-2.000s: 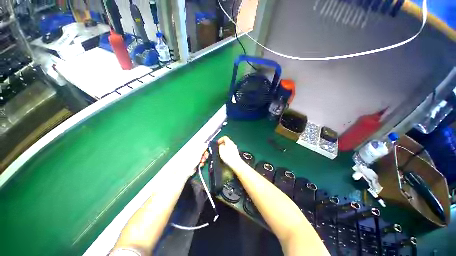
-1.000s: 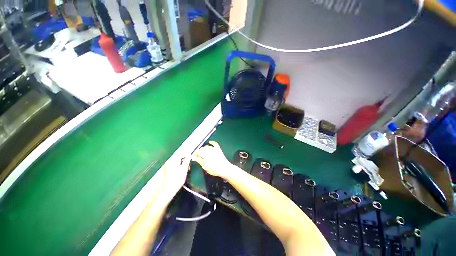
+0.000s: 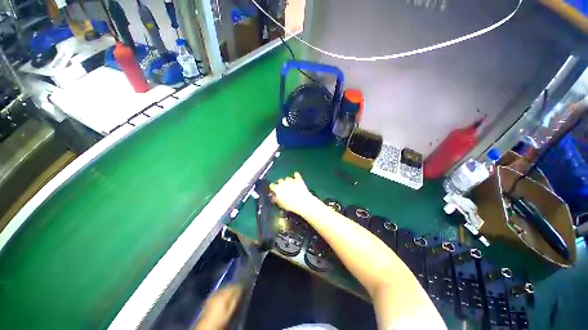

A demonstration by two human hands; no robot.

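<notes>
My right hand (image 3: 288,192) holds the upper end of a black housing (image 3: 265,216), which stands on its edge at the left front corner of the green bench. My left hand (image 3: 222,304) is blurred, low and off the bench's front edge; whether it holds anything cannot be told. More black housings (image 3: 420,256) with gold rings at their far ends lie in a row along the front edge to the right. Round dark parts (image 3: 288,243) show in the nearest ones, partly behind my right forearm.
A blue fan (image 3: 308,113) stands at the back left. Beside it are an orange-capped bottle (image 3: 349,115), a small box of dark pieces (image 3: 364,145), a speckled tray (image 3: 396,165) and a red bottle (image 3: 454,151). A carton (image 3: 490,207) holding a dark screwdriver is at right.
My left hand has left the housing and moved down toward me. My right hand stays at the housing, now held more upright in view. The white cable end no longer shows by the bench corner.
</notes>
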